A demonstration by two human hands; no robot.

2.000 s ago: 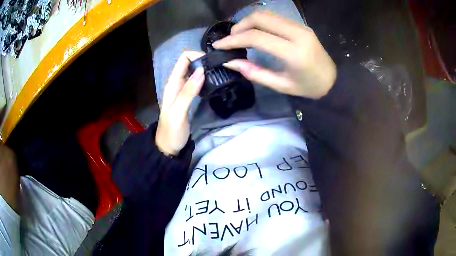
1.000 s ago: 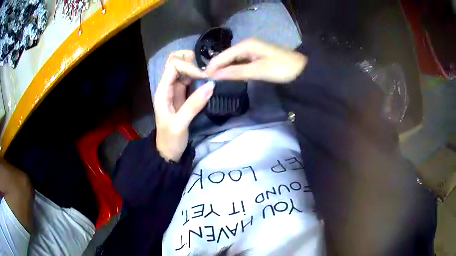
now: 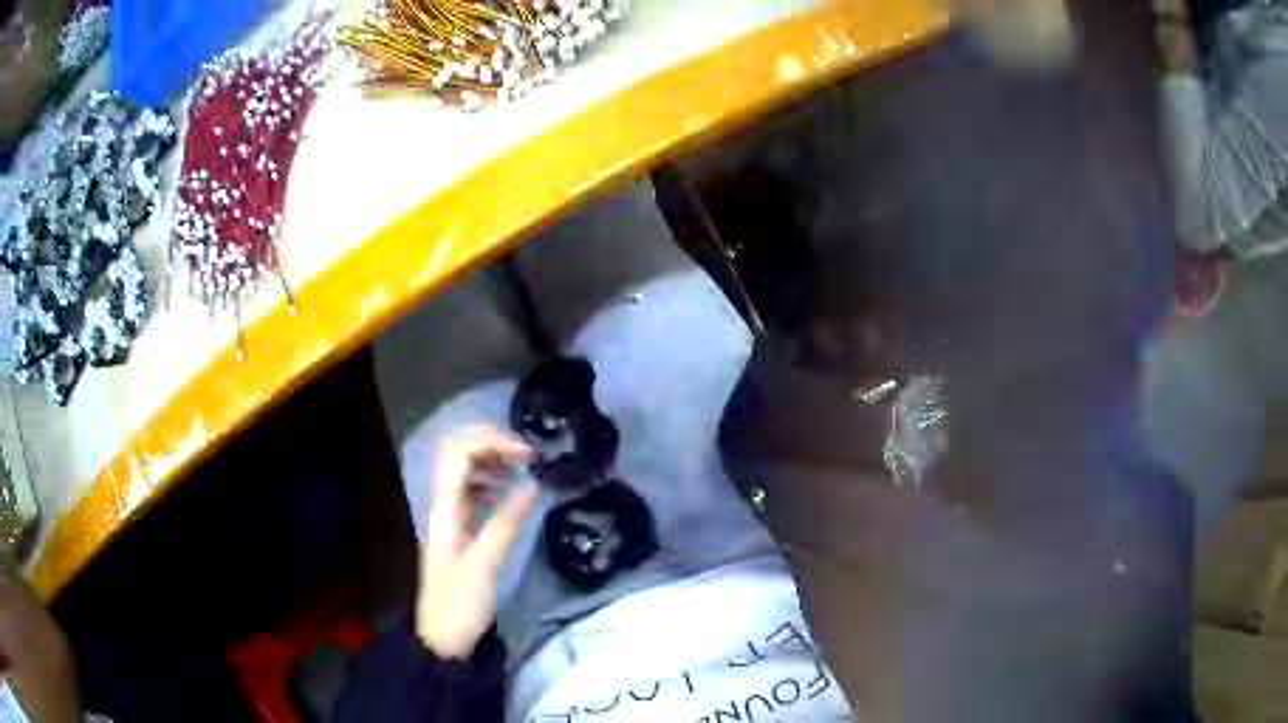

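Black rounded housings lie on the grey-trousered lap: an upper one (image 3: 562, 421) and a lower one (image 3: 600, 534), open side up with shiny insides. My left hand (image 3: 473, 530) is raised at the left of the upper housing, fingers curled and thumb close to the fingertips. Blur hides whether a tiny part is pinched there. My right arm stretches forward in a dark blurred sleeve. A blurred skin-toned patch at the top edge looks like my right hand (image 3: 1031, 36), partly cut off; its fingers and any load cannot be made out.
The white table with a yellow-orange edge (image 3: 424, 269) curves across the left and top. On it lie red leads (image 3: 237, 163), orange leads (image 3: 466, 36), black-and-white components (image 3: 85, 233) and a blue tray (image 3: 177, 43). A red stool (image 3: 290, 664) stands below; a person's arm (image 3: 31, 643) shows lower left.
My right hand has left the housings and the right arm now reaches forward. The view has shifted, showing more table. The ribbed cover no longer shows; two open housings face up.
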